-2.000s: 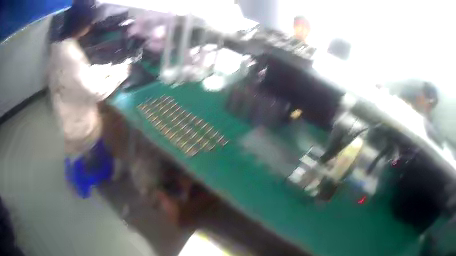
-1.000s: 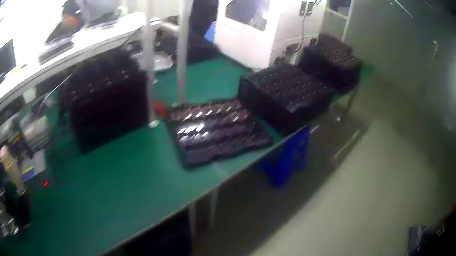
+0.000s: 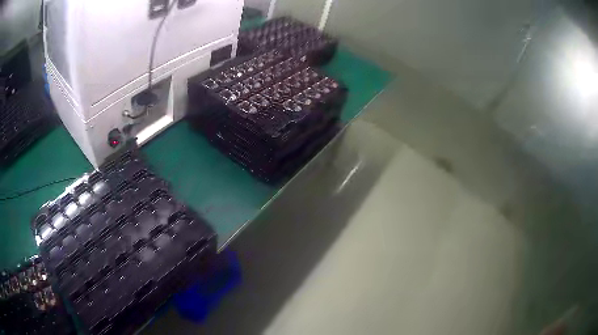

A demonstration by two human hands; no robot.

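No hand shows clearly; a small blurred skin-toned patch at the bottom right edge may be part of a hand, but I cannot tell. Nearest in front is a stack of black blister trays at the lower left, its top tray with rows of pockets that look empty. A filled tray with gold-silver pieces is partly cut off at the lower left edge. A second tray stack stands farther back on the green bench, its top pockets holding shiny round parts.
A third tray stack stands behind, by a white machine with a small red light. Dark trays are at the left edge. A blue stool is beside the bench edge. Pale floor lies to the right.
The view has swung right along the bench and moved closer to the tray stacks and white machine. The fixture and the rows of subassemblies have left the picture.
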